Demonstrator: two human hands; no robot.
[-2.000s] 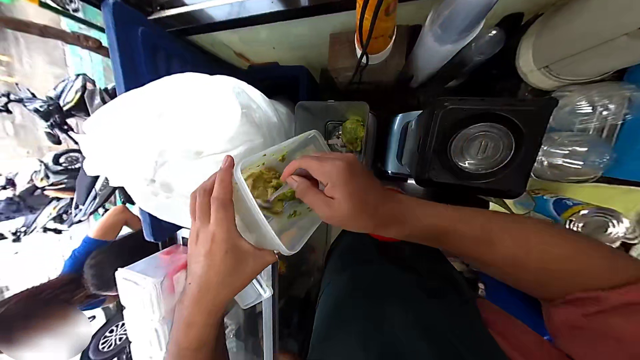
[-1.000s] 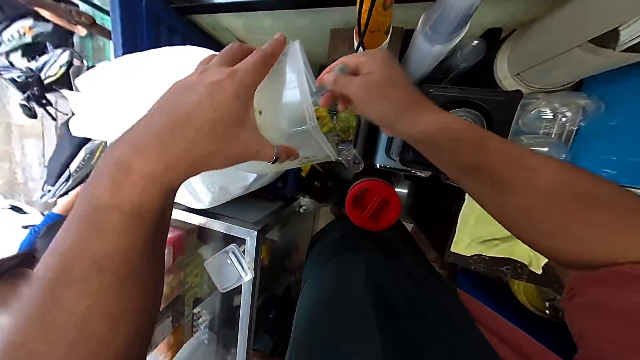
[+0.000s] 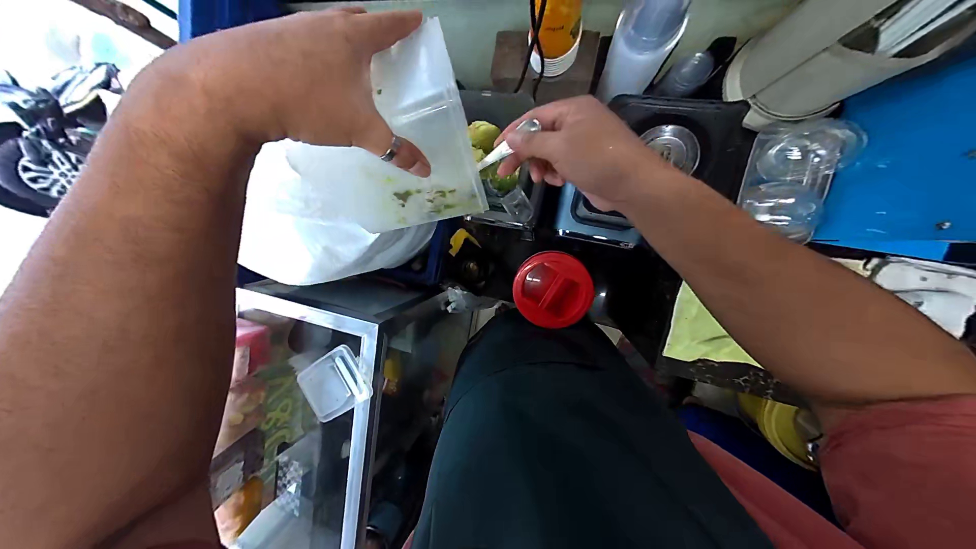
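Note:
My left hand [image 3: 328,84], with a ring on one finger, grips a translucent plastic container [image 3: 427,145] tilted on its side. Green-brown smears cling to the container's lower wall. Just right of its rim, my right hand [image 3: 576,149] holds a spoon [image 3: 512,145], its tip hidden at the container's edge. Beneath and between them stands a blender jar or similar clear container [image 3: 526,217] with pale green avocado-like pieces [image 3: 484,137] in it; its exact kind cannot be told. A red lid [image 3: 553,290] lies below, near my knees.
A white plastic bag [image 3: 313,229] bulges behind the container. A glass display case [image 3: 358,427] with a small clear plastic box [image 3: 333,383] is at lower left. A blue-grey appliance [image 3: 598,217], clear plastic lids [image 3: 797,179] and a yellow-green cloth [image 3: 705,328] lie to the right. Cups [image 3: 560,57] stand behind.
The container, upright enough two seconds ago to show green mash inside, is now tipped toward the jar. My right hand with the spoon has moved out of it to beside its rim.

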